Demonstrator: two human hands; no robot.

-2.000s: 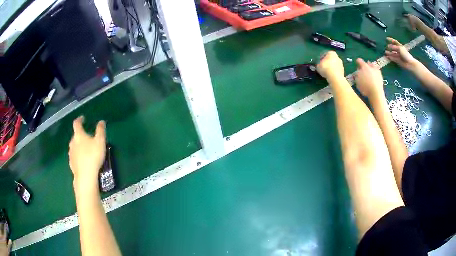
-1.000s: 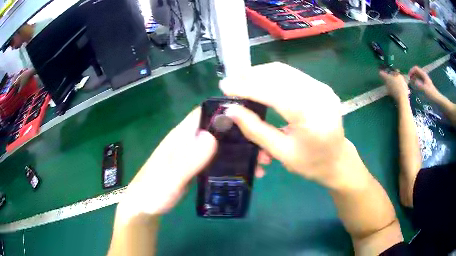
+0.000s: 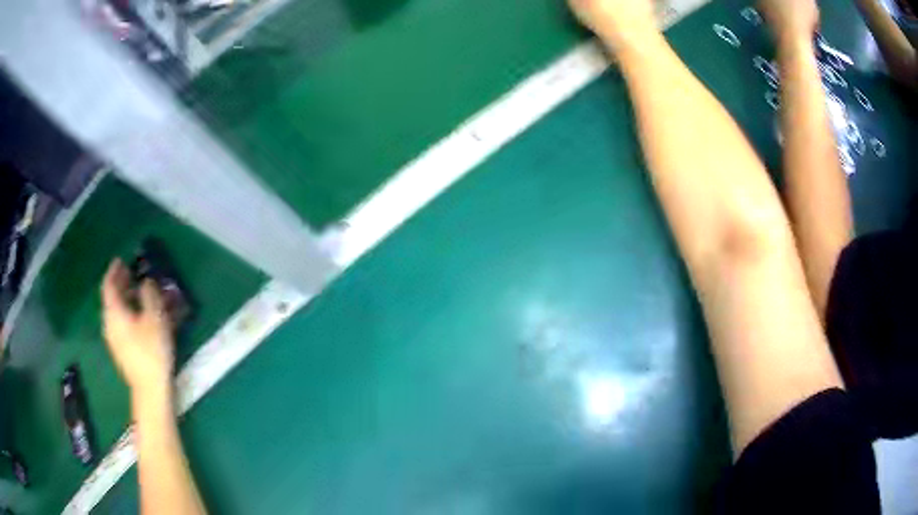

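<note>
My left hand (image 3: 136,327) is at the far left, blurred, with its fingers apart. It is over the near side of a dark handset (image 3: 166,289) on the green strip beyond the metal rail; the thumb overlaps the handset, and I cannot tell whether they touch. My right hand (image 3: 616,18) reaches far forward to the rail at the top edge. Its fingers are cut off by the picture's edge, so whether it holds anything is hidden.
A pale metal rail (image 3: 443,161) crosses diagonally, with an upright post (image 3: 191,161) on it. More handsets (image 3: 75,414) lie at the lower left. At right are a neighbour's arm (image 3: 813,171) and loose white rings (image 3: 854,141).
A second ago both hands held a handset in front of me; now they are wide apart and that handset is gone from there. The view has tilted and shifted.
</note>
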